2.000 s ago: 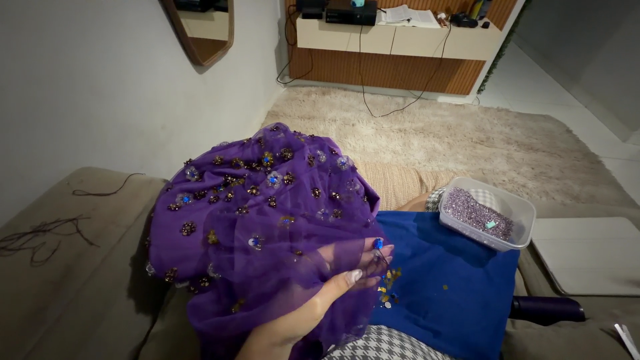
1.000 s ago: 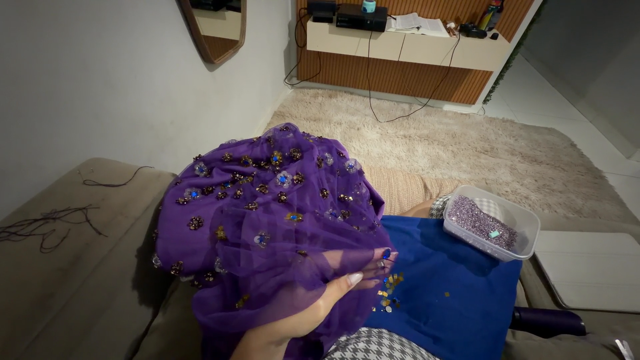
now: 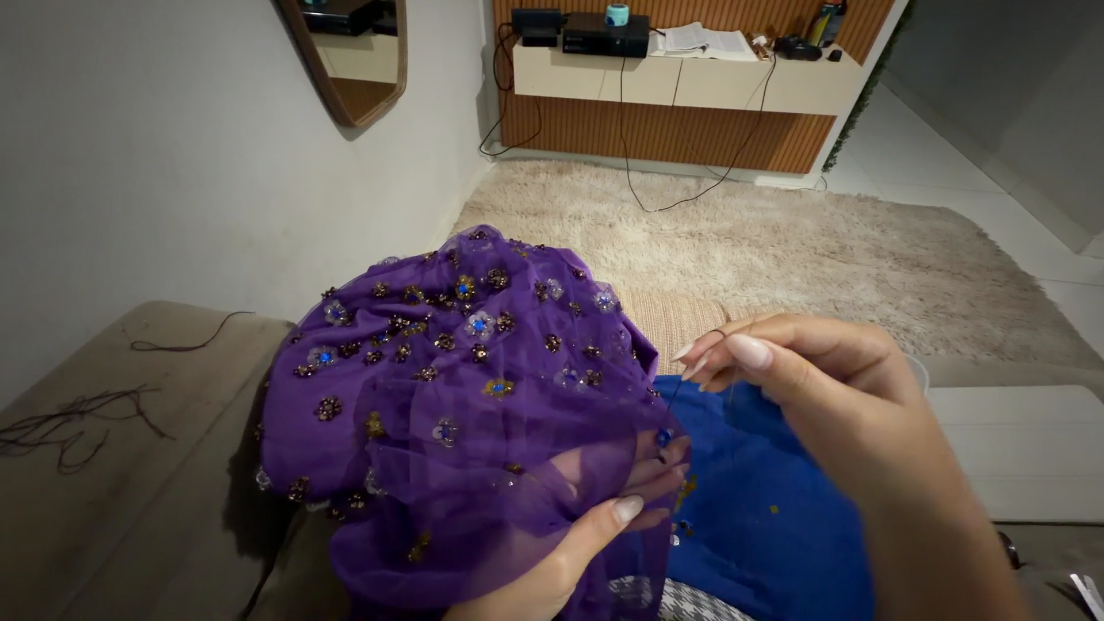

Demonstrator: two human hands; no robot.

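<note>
Purple tulle fabric [image 3: 483,371] covered with beaded and sequined flowers lies heaped in front of me. My left hand [image 3: 586,535] holds its edge, fingers beneath the sheer layer and thumb on top, beside a blue bead [image 3: 663,437]. Up and to the right, my right hand [image 3: 802,379] pinches a dark thread [image 3: 675,392] that runs down toward that bead; whether a needle is between the fingertips I cannot tell. Loose gold sequins [image 3: 686,492] lie on the blue cloth [image 3: 768,535] across my lap. The plastic container is mostly hidden behind my right hand.
Loose dark threads [image 3: 86,423] lie on the sofa arm [image 3: 172,483] at left. A pale flat panel [image 3: 1000,448] is at right. Beyond are a shaggy rug [image 3: 759,250] and a wall-mounted cabinet [image 3: 733,82] with electronics and hanging cables.
My right hand has come into view above the blue cloth, with thread at its fingertips, and now covers most of the container. My left hand still holds the tulle edge.
</note>
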